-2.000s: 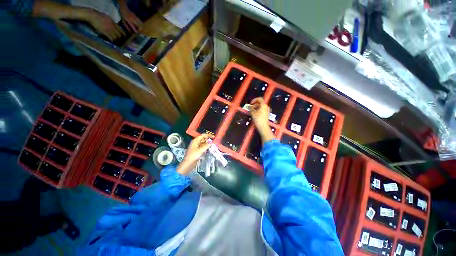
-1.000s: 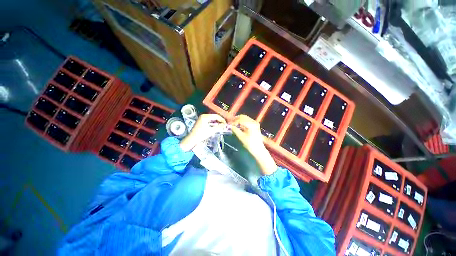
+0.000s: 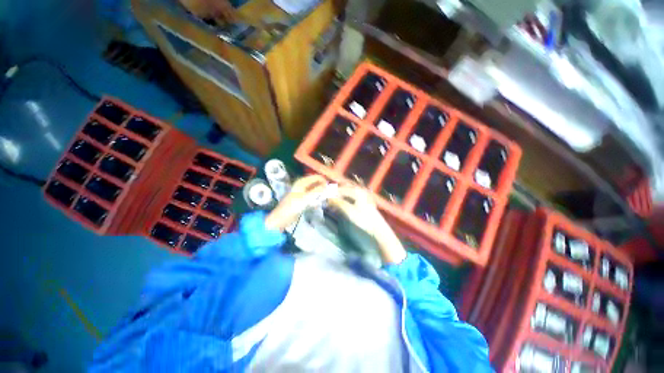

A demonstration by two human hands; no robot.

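Note:
My left hand (image 3: 297, 199) pinches the pale label strip (image 3: 311, 234), which hangs down in front of my chest. My right hand (image 3: 358, 204) meets it, fingertips closed at the strip's white upper end; a separate label cannot be made out in the blur. Just beyond lies the working tray (image 3: 405, 162), orange-red with ten pockets. Its far-row black units each carry one small white label, such as this label (image 3: 387, 129). The near-row units, such as this black unit (image 3: 400, 175), show no such label; my hands partly cover the tray's near edge.
Two label rolls (image 3: 260, 193) stand left of my hands. Stacks of orange-red trays (image 3: 138, 197) with black units are at the left. A taller tray stack (image 3: 535, 291) with labelled units is at the right. A wooden cabinet (image 3: 280, 80) and a cluttered shelf (image 3: 542, 109) lie beyond.
Two seconds ago my right hand was over the tray; it has come back to my left hand. The far row's leftmost unit, bare a second ago, now bears a white label.

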